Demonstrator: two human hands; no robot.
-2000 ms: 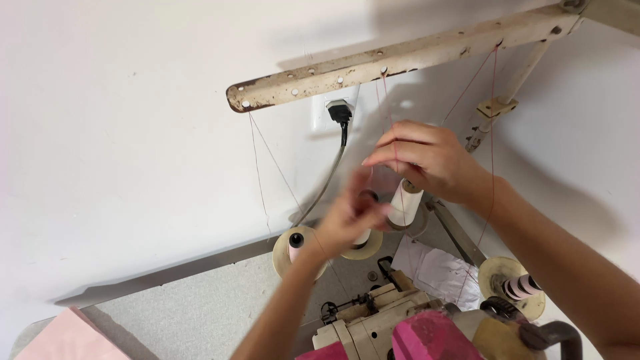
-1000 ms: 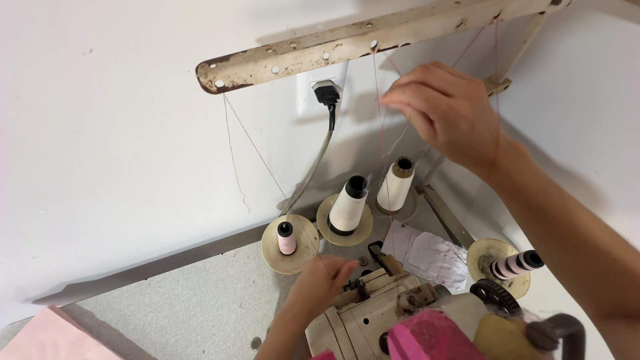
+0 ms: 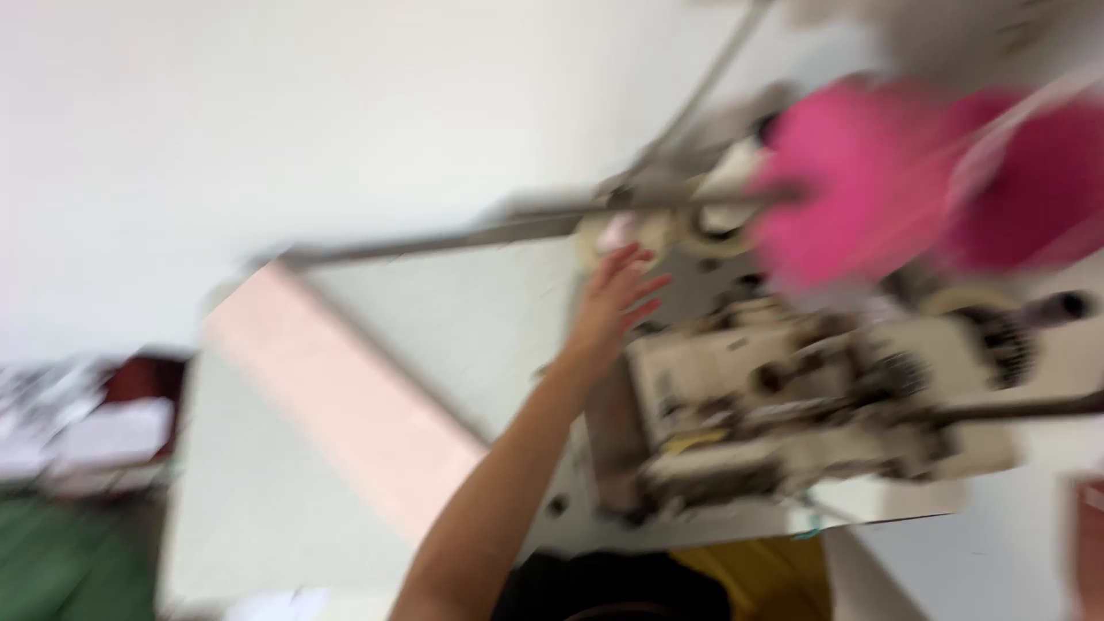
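Note:
The view is blurred. My left hand (image 3: 614, 297) reaches over the sewing table with its fingers spread, holding nothing that I can see. Its fingertips are close to a small pale pink thread spool (image 3: 617, 233) on a round cream holder; whether they touch cannot be told. Just right of the hand sits an industrial sewing machine (image 3: 733, 371). A white thread cone (image 3: 731, 185) stands behind it, partly hidden by bright pink fabric (image 3: 841, 185) at the upper right. My right hand cannot be made out.
A folded pale pink cloth (image 3: 345, 388) lies across the table (image 3: 250, 509) on the left. A metal rod (image 3: 699, 95) rises behind the spools. A dark-tipped thread spool (image 3: 1056, 309) is at the right. Green fabric (image 3: 69, 561) shows at the lower left.
The view has swung widely, bringing more of the table and machine into sight. My left hand has gone from beside the machine to the pink spool. My right hand, raised at the threads before, has left view.

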